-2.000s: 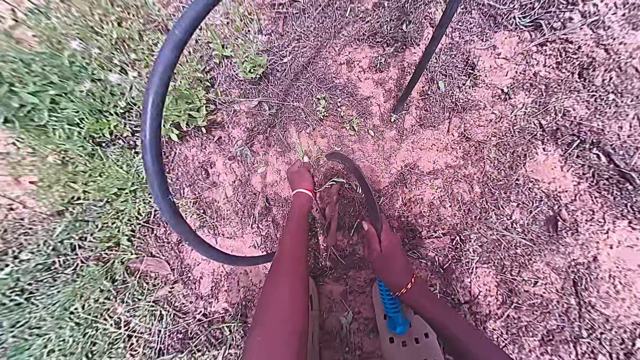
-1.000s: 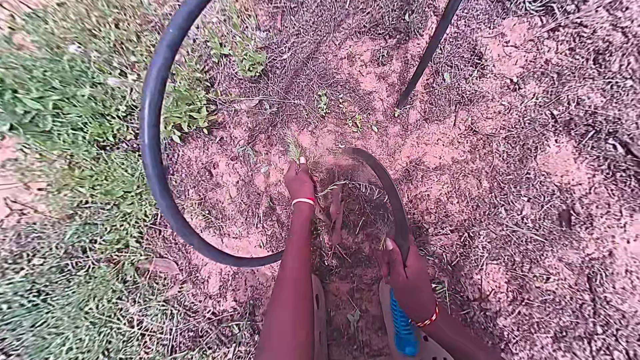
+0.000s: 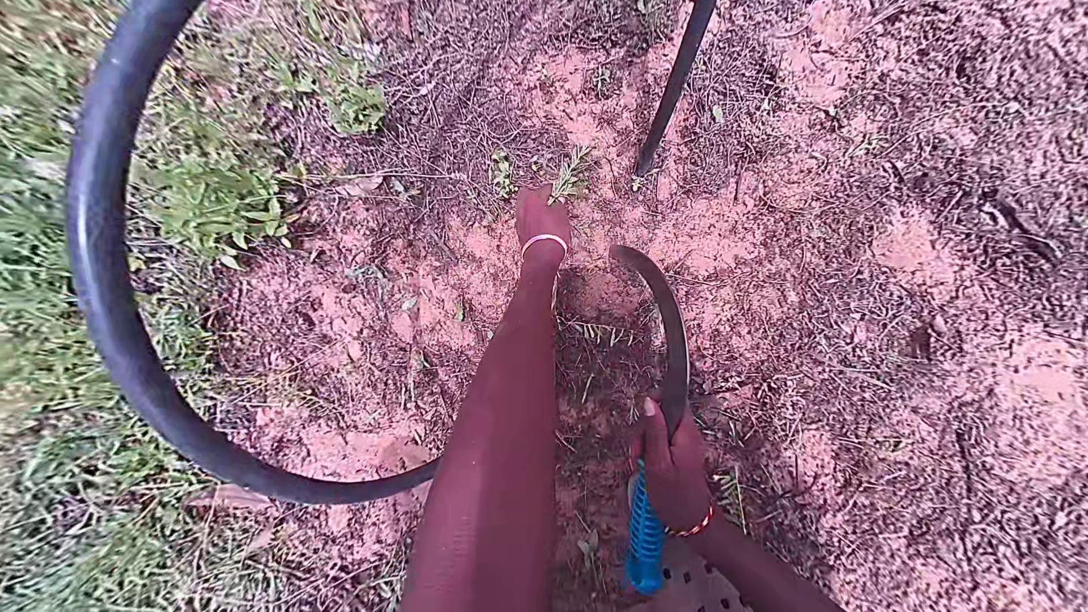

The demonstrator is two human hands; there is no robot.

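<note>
My left hand, with a pale band at the wrist, reaches forward to the reddish soil. Its fingers are closed around a small green weed, whose leafy top sticks out to the right. My right hand is nearer my body and grips a sickle where the blade meets the grip. The dark curved sickle blade points forward, its tip to the right of my left wrist. The blue ribbed sickle handle extends below my right hand, over a shoe with holes.
A thick black hose curves down the left side and passes behind my left forearm. A thin dark pole or pipe stands at the upper right of my left hand. Green grass grows at the left; dry stalks cover the soil at the right.
My left hand has moved farther forward, away from the sickle blade. The sickle in my right hand has drawn back toward my body.
</note>
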